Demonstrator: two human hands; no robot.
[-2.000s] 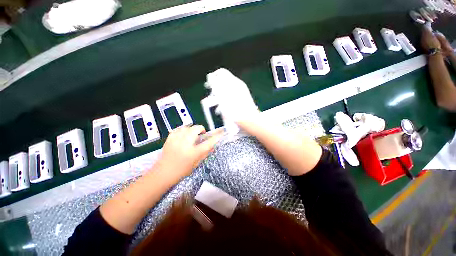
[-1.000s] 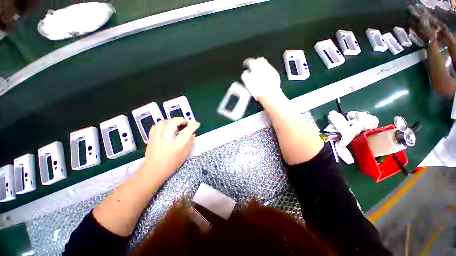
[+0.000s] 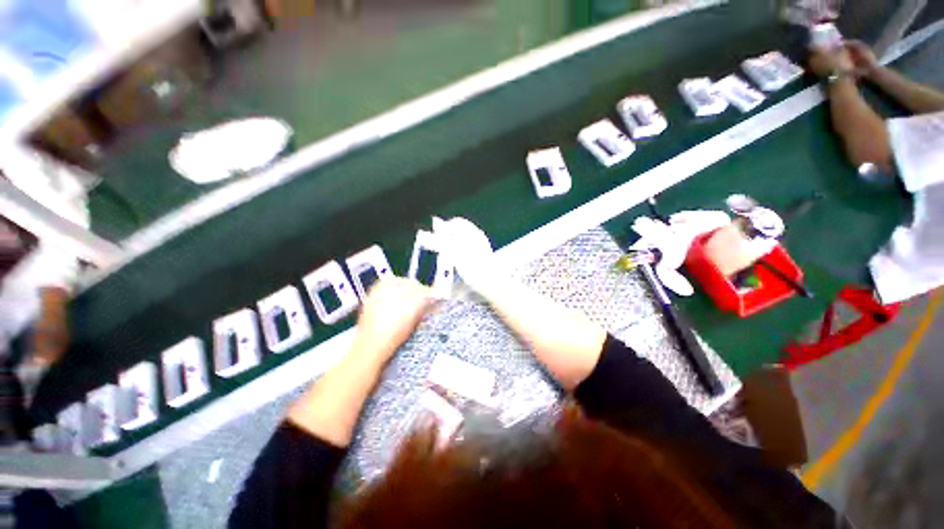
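My right hand (image 3: 466,246), in a white glove, holds a white plastic housing (image 3: 424,260) by its right side at the belt's near edge. The housing is raised on edge, its window facing left. My bare left hand (image 3: 395,308) is at the housing's lower end, fingers bent; blur hides whether it grips it. More housings stand in a row on the dark green belt to the left, the nearest (image 3: 367,267) just behind my left hand. Others lie further up the belt on the right, such as one housing (image 3: 549,173).
Bubble wrap (image 3: 580,271) covers the bench, with a white card (image 3: 463,379) on it. To the right are crumpled white gloves or rags (image 3: 678,240), a red box (image 3: 735,292) and a black bar (image 3: 685,341). Another person's arms (image 3: 854,98) are at the far right.
My right hand has come back left and nearer with the housing, beside my left hand. The view has swung, showing more of the far side and the black bar.
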